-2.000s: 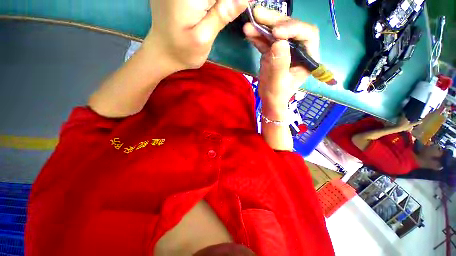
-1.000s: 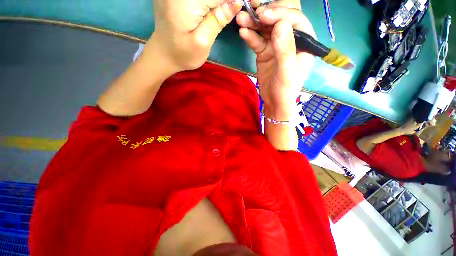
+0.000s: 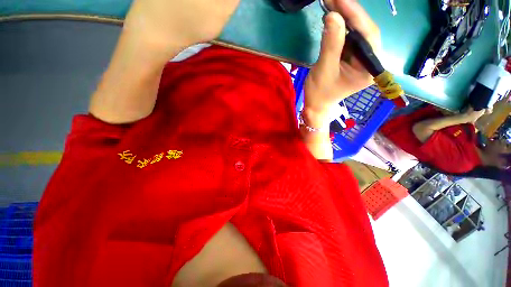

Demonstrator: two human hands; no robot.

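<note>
My right hand is at the top, right of centre, and holds a slim hand tool with a black shaft and a yellow wrapped grip that sticks out to the lower right. The tool's metal end is partly hidden by the fingers. My left hand is cut off by the top edge; only the wrist and the back part show, so its fingers and anything in them are hidden. A black piece lies on the green bench between the hands, cut off by the top edge.
Black housings with boards are heaped on the green bench at the right. A blue crate with white-and-red parts stands below the bench. Another person in red handles a white-and-black camera body at the far right.
My left hand has moved up and left, its fingers now out of the picture. My right hand with the tool has moved right, away from it. The circuit board between them no longer shows.
</note>
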